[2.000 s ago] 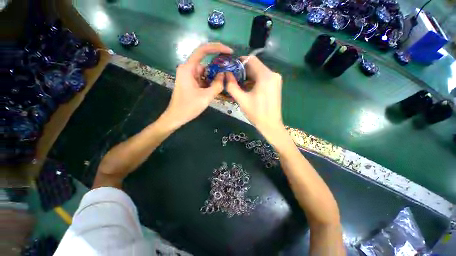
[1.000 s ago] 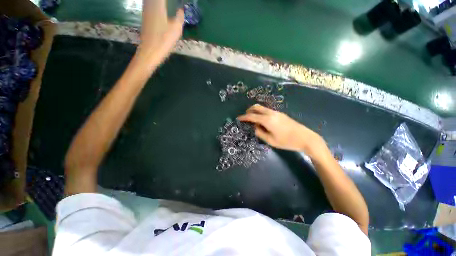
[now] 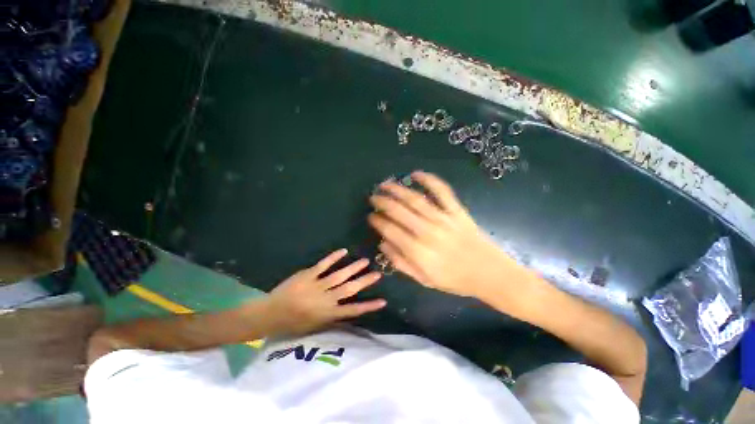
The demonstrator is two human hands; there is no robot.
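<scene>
Small silvery rings (image 3: 494,152) lie in a loose scatter on the dark green bench top (image 3: 273,132), near the metal edge. My right hand (image 3: 426,236) is spread palm down over the place of the ring heap and covers most of it. A few rings show below its fingers. Whether it grips any ring is hidden. My left hand (image 3: 319,294) is at the bench's near edge, just left of my right hand, with its fingers apart and nothing seen in it.
A carton (image 3: 83,132) of dark wired units stands at the left. A black gridded tray (image 3: 112,257) is below it. A worn metal rail (image 3: 464,70) borders the green belt (image 3: 546,33). A clear plastic bag (image 3: 704,315) lies at the right. Black cylinders (image 3: 716,25) are at the top right.
My left hand has come back from the belt to the near edge of the bench. My right hand has spread over the heap. The wired unit is out of view.
</scene>
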